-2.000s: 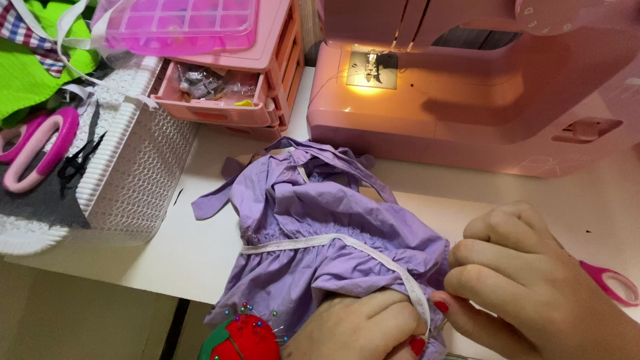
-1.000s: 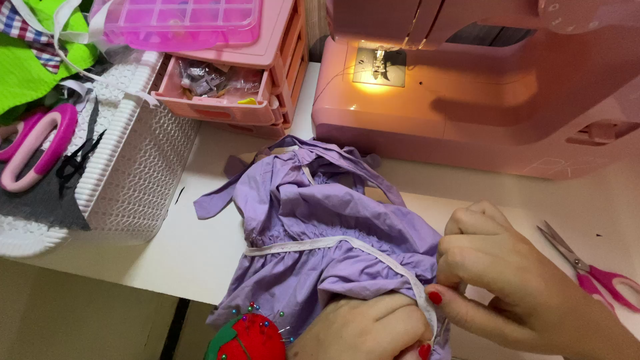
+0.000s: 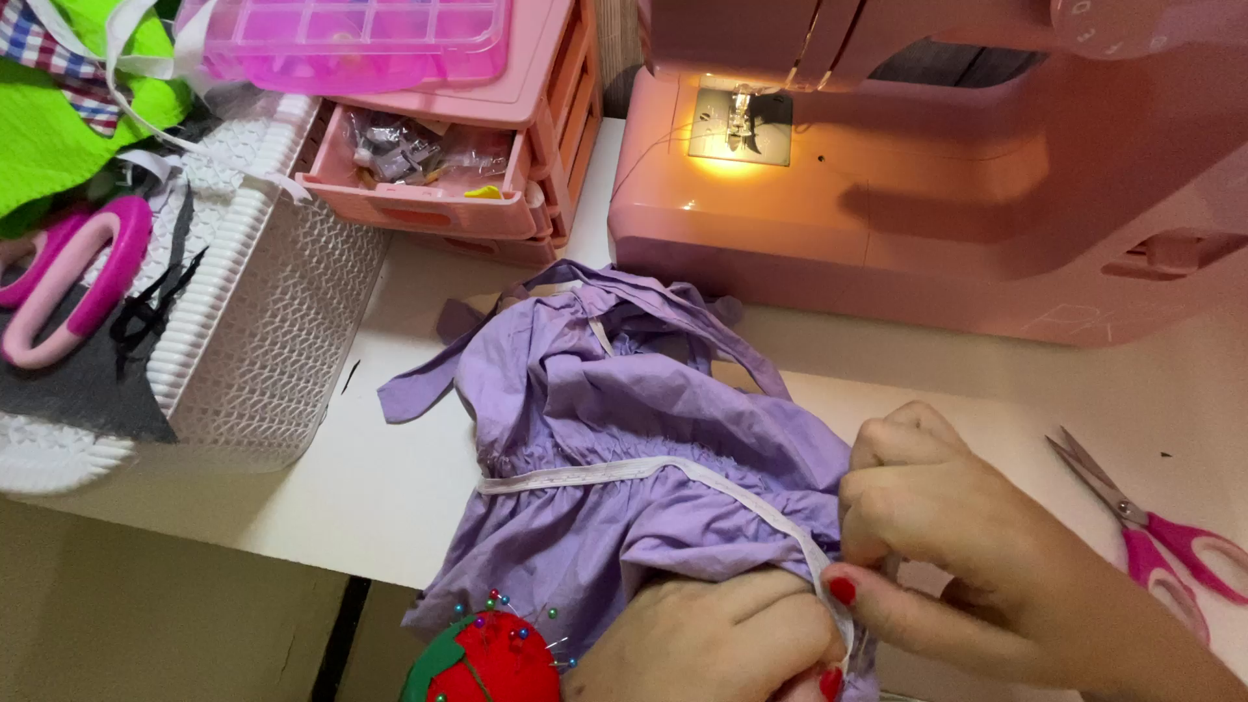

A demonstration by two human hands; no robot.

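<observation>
A gathered purple fabric garment (image 3: 585,409) lies in folds on the white table. A narrow white elastic or tape (image 3: 682,463) runs across its gathers and bends down at the right. My left hand (image 3: 721,634) grips the lower right part of the garment at the tape's end. My right hand (image 3: 936,526) pinches the garment's right edge, its thumb against the tape. A red and green pincushion (image 3: 502,658) with several ball-headed pins is beside my left hand, at the bottom. Small scissors with pink handles (image 3: 1131,517) lie open to the right of my right hand.
A pink sewing machine (image 3: 760,224), its lamp lit, stands behind the garment. At the upper left are a pink drawer unit (image 3: 419,214) with one drawer pulled out, a clear pink compartment box (image 3: 361,39) and a white woven basket (image 3: 283,331) holding fabric scraps and larger pink scissors (image 3: 78,283).
The small scissors at the right, only partly visible two seconds ago, now show fully as the view has shifted a little. Both hands stay at the garment's right edge.
</observation>
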